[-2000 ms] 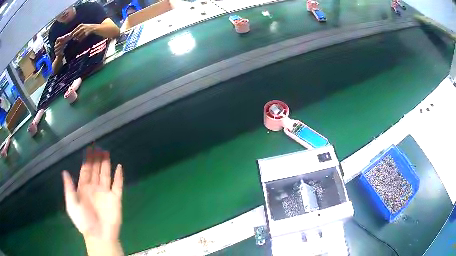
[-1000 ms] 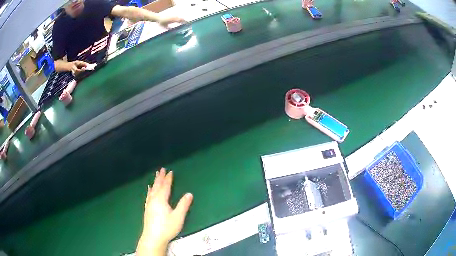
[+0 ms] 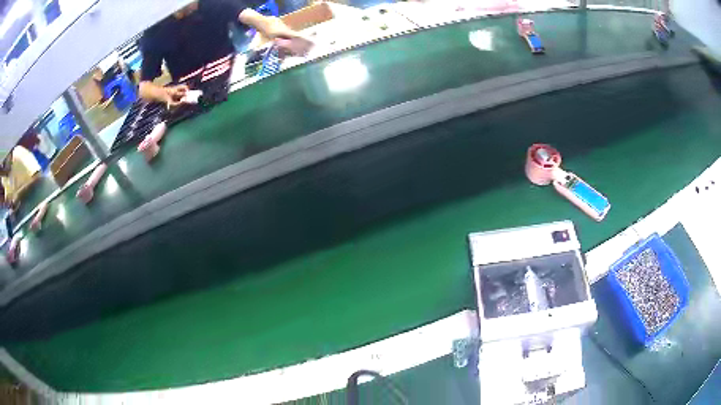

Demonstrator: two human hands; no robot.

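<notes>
A half-assembled pink handheld fan [image 3: 543, 164] lies on the near green conveyor belt [image 3: 332, 300], behind the screw feeder. Its round head points up-left and its open handle shows a bright blue battery [image 3: 586, 195]. The white-grey screw feeder [image 3: 534, 289] stands on the near bench, with screws seen in its hopper. A blue screw bin [image 3: 648, 289] full of small screws stands to its right. Neither my left hand nor my right hand is in the picture.
A person [image 3: 190, 55] sits across the line, holding a small pale thing. Several pink fans lie on the far belt [image 3: 277, 119]. A grey divider [image 3: 356, 126] runs between the belts. A black curved cable [image 3: 368, 378] shows at the bottom edge, and a thin black cord right of the feeder.
My open left hand has left the picture. The view has turned, so the feeder and bin appear further right. The near fan has moved right relative to the feeder. The curved black cable has come into view.
</notes>
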